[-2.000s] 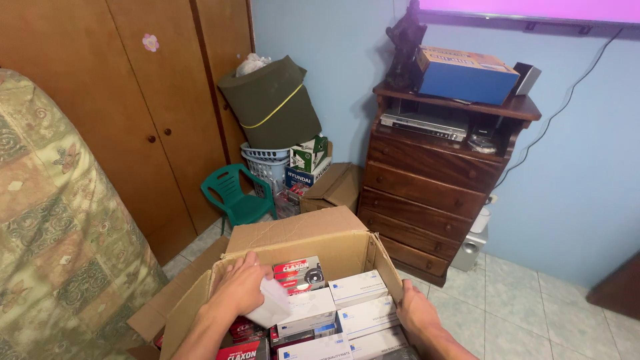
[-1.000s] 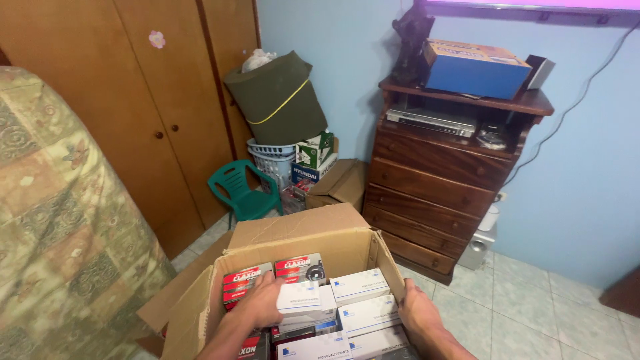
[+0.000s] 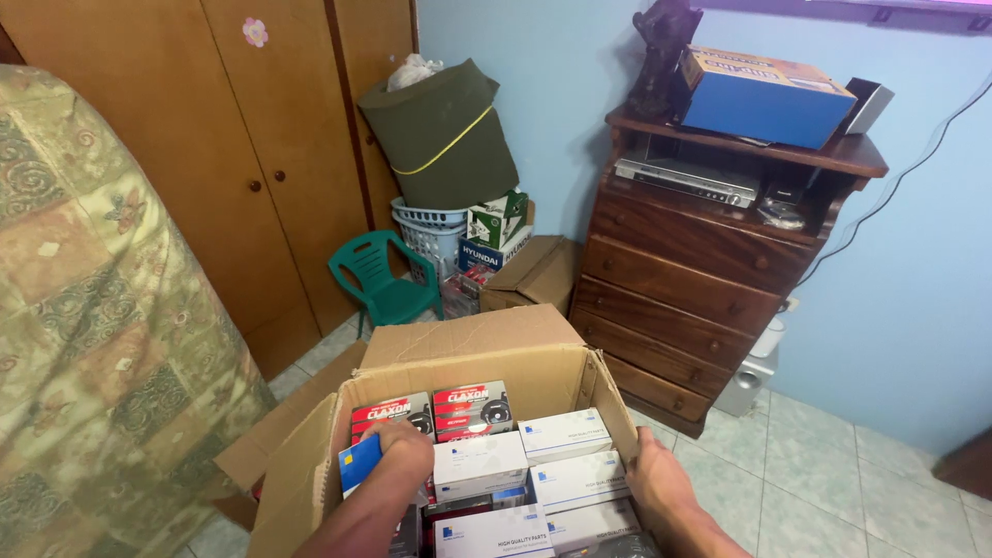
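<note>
An open cardboard box (image 3: 473,333) holds several small cartons. My left hand (image 3: 403,453) is inside it at the left, gripping a small blue and white carton (image 3: 359,463) just in front of a red and grey horn carton (image 3: 387,411). A second such horn carton (image 3: 471,407) stands beside that one. White parts cartons (image 3: 581,480) fill the middle and right, one white carton (image 3: 479,465) lying close to my left hand. My right hand (image 3: 655,473) rests against the outside of the box's right wall, its fingertips partly hidden.
A green plastic chair (image 3: 387,279), a blue laundry basket (image 3: 434,240) and a closed cardboard box (image 3: 535,271) stand beyond the box. A wooden chest of drawers (image 3: 682,294) is at the right, patterned fabric (image 3: 101,310) at the left.
A blue and white carton now shows in my left hand, which has moved left from beside the white carton. The right hand stays at the box's right wall.
</note>
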